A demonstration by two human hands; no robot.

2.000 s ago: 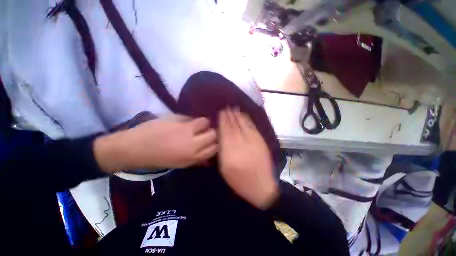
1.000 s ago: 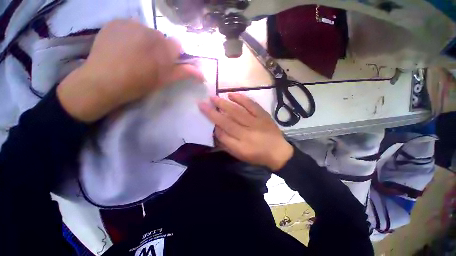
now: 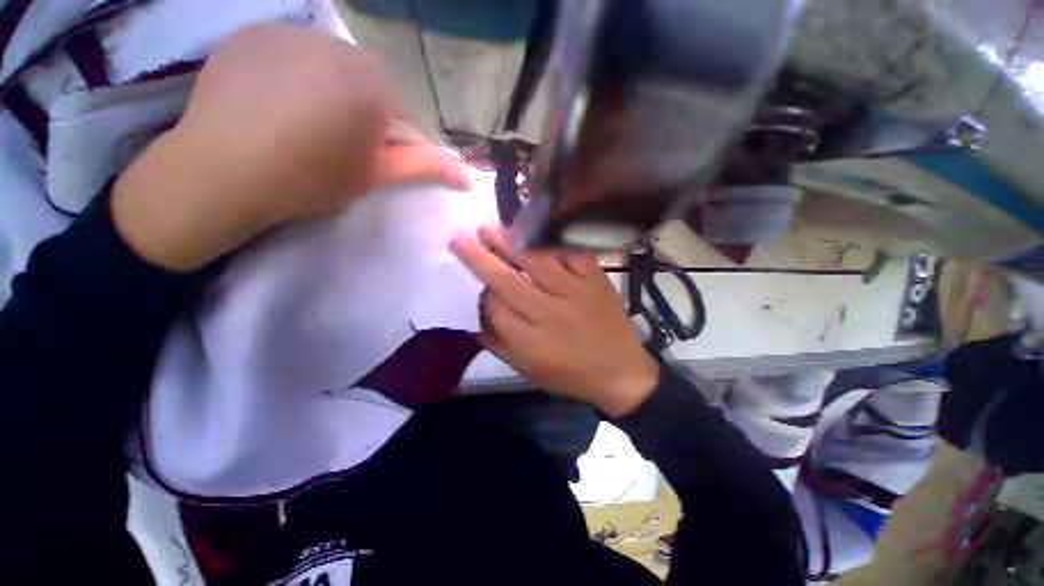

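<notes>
A white cloth panel (image 3: 298, 309) with dark seam edges lies over the table edge and the wearer's lap, with a maroon piece (image 3: 426, 364) at its lower right. My left hand (image 3: 275, 137) rests on the cloth's upper part, fingers pointing at the bright stitching point; it is blurred. My right hand (image 3: 567, 321) lies at the cloth's right edge, fingertips close to the presser foot (image 3: 507, 183). Neither hand clearly pinches the cloth. The machine head (image 3: 653, 115) looms large and blurred, partly hiding the right fingertips and the needle area.
Black-handled scissors (image 3: 664, 300) lie on the machine bed (image 3: 778, 315) right of my right hand, blades hidden by the machine. A pile of white cloth with maroon stripes (image 3: 882, 424) is beyond the table edge at right. More striped white cloth (image 3: 115, 115) is at upper left.
The hands have moved from the maroon part to the white cloth near the needle. The view has shifted closer to the machine head, which now covers the scissor blades and most of the small maroon piece.
</notes>
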